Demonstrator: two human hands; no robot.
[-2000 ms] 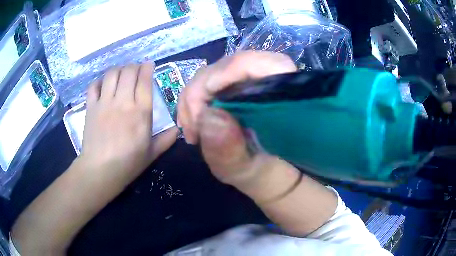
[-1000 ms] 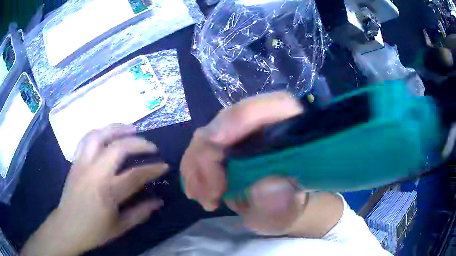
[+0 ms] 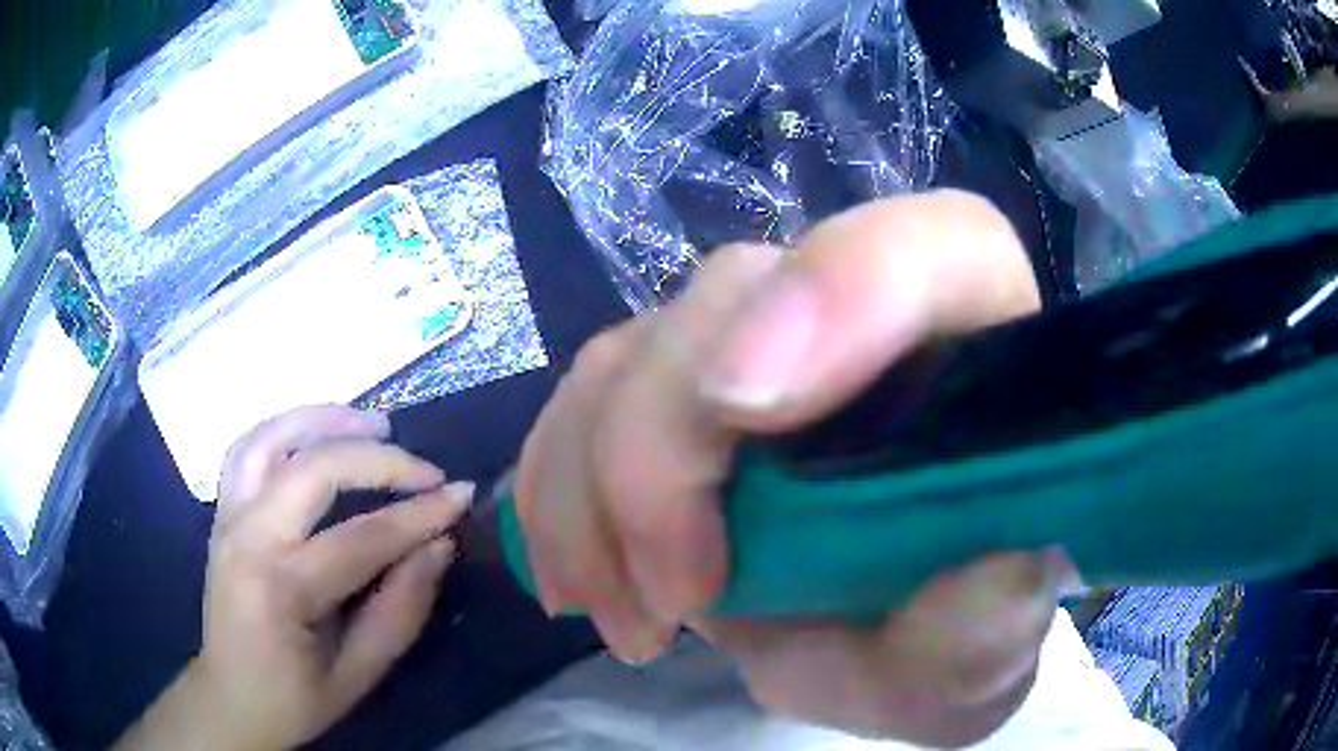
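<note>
My right hand (image 3: 778, 440) is closed around a teal-green electric screwdriver (image 3: 1027, 499) with a black grip panel, its narrow end pointing left. My left hand (image 3: 316, 572) is beside the driver's tip, its index fingertip close to the bit. Whether it pinches a screw is too small to tell. A white phone-like unit (image 3: 286, 323) with a green circuit board at its right end lies just beyond my left hand, partly on a bubble wrap sheet (image 3: 506, 294). My left fingers hide its near edge.
Another unit (image 3: 220, 110) lies on wrap at the upper left, with more units (image 3: 52, 396) at the left edge. A crumpled clear bag (image 3: 734, 132) is at top centre. A white device (image 3: 1064, 59) and second bag (image 3: 1137, 198) are upper right. A pale stack (image 3: 1167, 631) is lower right.
My left hand has left the unit and moved toward me, to the driver's tip. The driver has come off the unit's circuit board and now looks larger and closer. The whole view has shifted.
</note>
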